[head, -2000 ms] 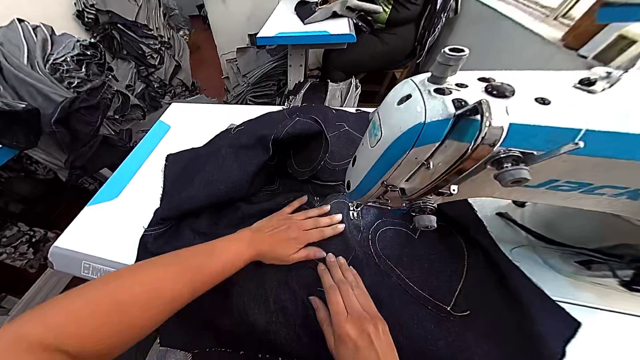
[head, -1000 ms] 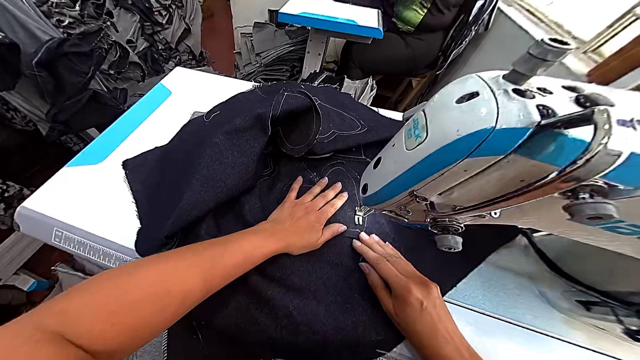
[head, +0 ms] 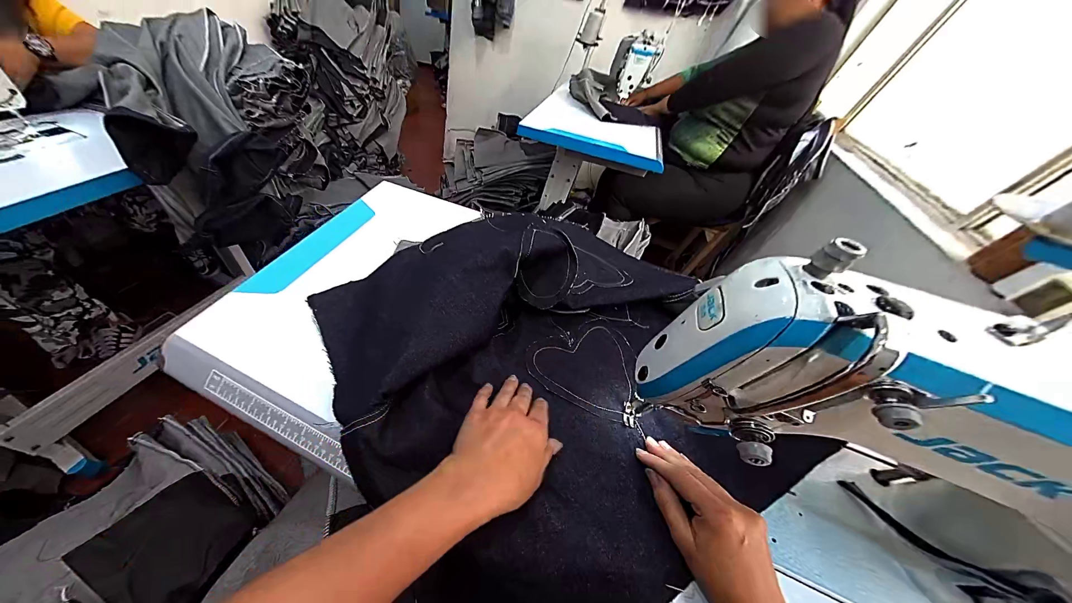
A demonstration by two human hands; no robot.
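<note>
Dark navy denim (head: 435, 310) lies bunched over the sewing table and under the presser foot (head: 630, 412) of a white and blue Jack sewing machine (head: 754, 335). A light thread outline of a heart (head: 578, 368) shows on the cloth, its lower tip by the foot. More stitched outlines lie farther back, beside a round fold. My left hand (head: 507, 444) rests flat on the denim, left of the foot, fingers slightly apart. My right hand (head: 703, 511) lies on the cloth just in front of the foot, fingertips close to a thread there.
The white table (head: 276, 335) has a blue strip and a printed ruler along its edge. Heaped grey and black garments (head: 193, 92) stand at the back left, folded cloth (head: 151, 519) at the lower left. Two people work at other machines, one at the back right, one at the far left.
The denim has turned under the foot, and the heart outline now lies behind and left of it. My left hand has moved toward me, away from the outline. The view has tilted up.
</note>
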